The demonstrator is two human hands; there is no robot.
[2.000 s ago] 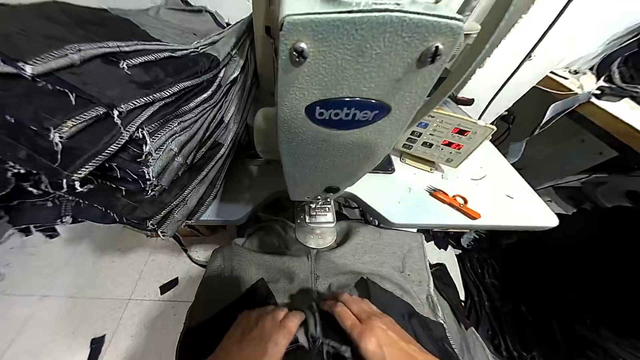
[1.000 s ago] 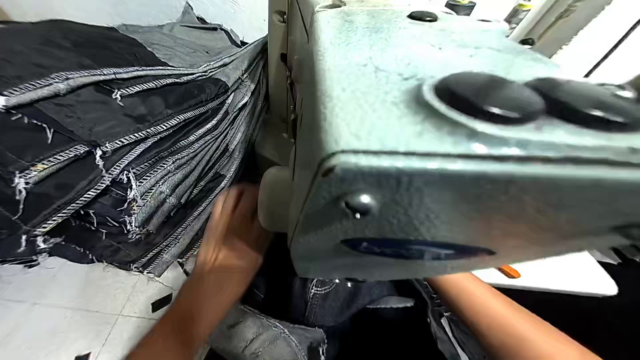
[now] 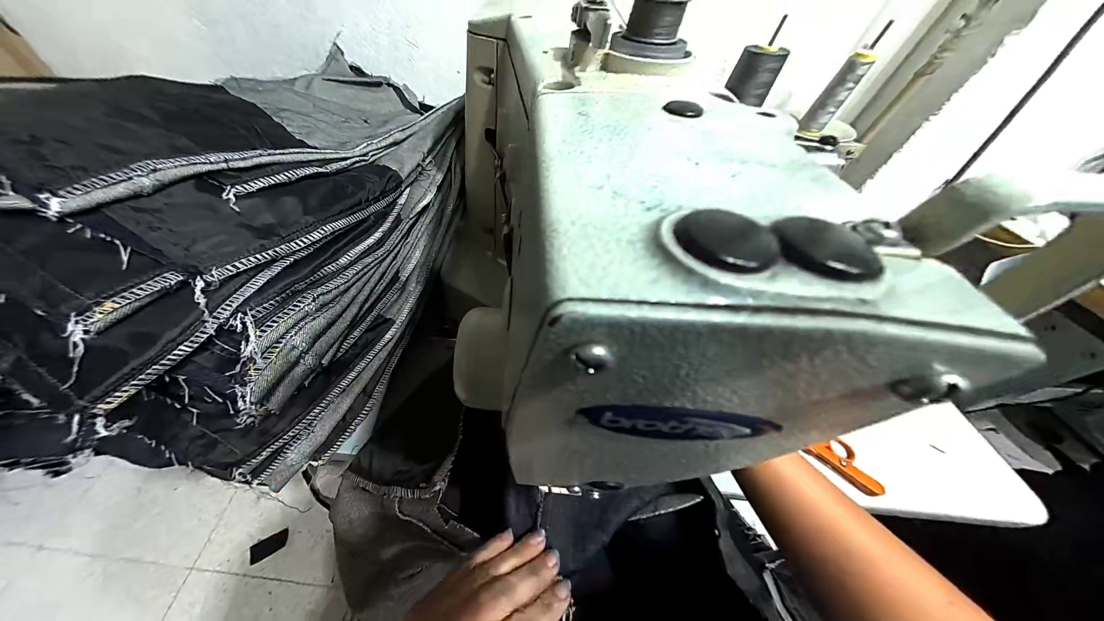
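A Brother sewing machine head [image 3: 638,371] fills the middle and right of the view. Dark denim fabric [image 3: 595,526] lies under it, with a grey denim piece [image 3: 388,535] at its left. My left hand [image 3: 509,582] rests flat on the dark denim beside a seam, just in front of the machine, fingers extended. Only the forearm of my right arm shows, reaching behind the machine head from the right; the right hand is hidden. The needle is also hidden.
A thick stack of black and grey denim pieces [image 3: 216,250] with overlocked edges hangs at the left. Orange thread snips [image 3: 849,470] lie on the white table [image 3: 966,483] at the right. Thread spools [image 3: 759,73] stand behind the machine. A dark scrap [image 3: 269,546] lies on the tiled floor.
Both hands were together on the fabric at first. My left hand then reached left of the machine and is now back in front; my right went behind the head. The view has shifted strongly.
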